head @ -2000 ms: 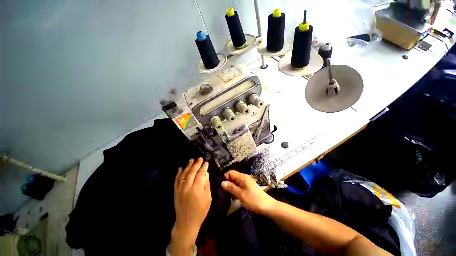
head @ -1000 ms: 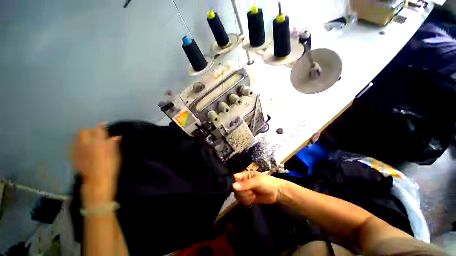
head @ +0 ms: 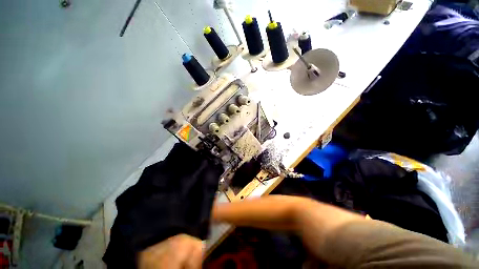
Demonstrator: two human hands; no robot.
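Black cloth (head: 163,197) lies heaped on the table left of the overlock machine (head: 231,123), its right part reaching toward the machine's front. My left hand (head: 173,253) is blurred and cut off by the bottom edge, at the cloth's lower end. My right hand (head: 231,210) is blurred and reaches left across the table's front edge to the cloth's right side. The fingers of both hands cannot be made out, so their grip is unclear. Grey-white lint (head: 272,160) clings to the machine's right front.
Black thread cones (head: 277,44) stand behind the machine, with an empty round stand disc (head: 315,72) to their right. Blue cloth (head: 328,157) hangs below the wooden table edge (head: 339,122). A white plastic bag (head: 446,199) with black pieces is at the lower right, near black bags (head: 425,110).
My left hand has come down and right from the cloth's far left to the bottom edge. My right hand has moved left. The cloth has shifted away from the machine's front, and the view has shifted.
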